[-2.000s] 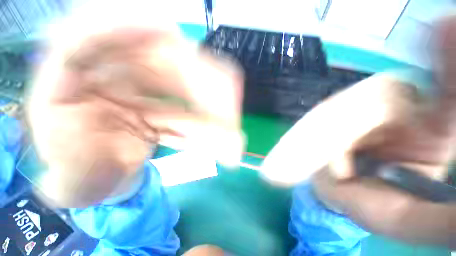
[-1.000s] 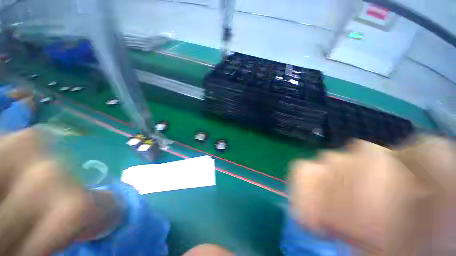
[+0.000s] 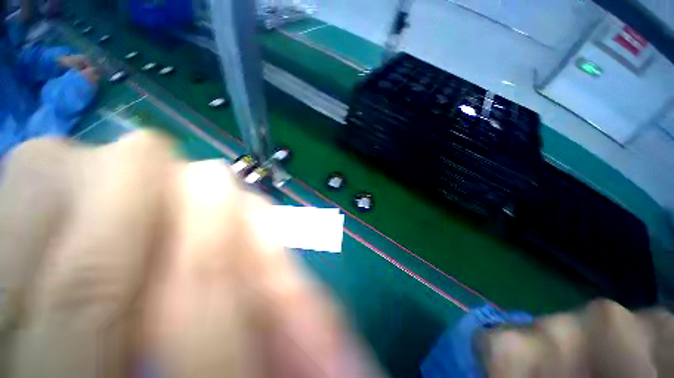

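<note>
My left hand (image 3: 162,273) is large and blurred at the lower left, close to the camera, its knuckles towards me. Its fingertips are hidden, so I cannot tell what it holds. My right hand (image 3: 584,343) is at the lower right, cut off by the bottom edge, with a blue sleeve beside it; its fingers are curled and their tips are out of sight. A white paper sheet (image 3: 314,228) lies on the green bench, partly hidden behind my left hand. Two round units, one of them here (image 3: 363,201), lie on the green belt.
A tall stack of black blister trays (image 3: 451,133) stands across the belt, with more black trays (image 3: 591,229) to its right. A metal post (image 3: 240,74) rises by the small parts holder (image 3: 251,171). Several units lie farther up the belt. Another person's blue sleeve (image 3: 66,96) is at upper left.
My left hand has come up and inward, covering part of the paper. My right hand sits lower. The view has tilted, shifting the trays and belt rightward in the picture.
</note>
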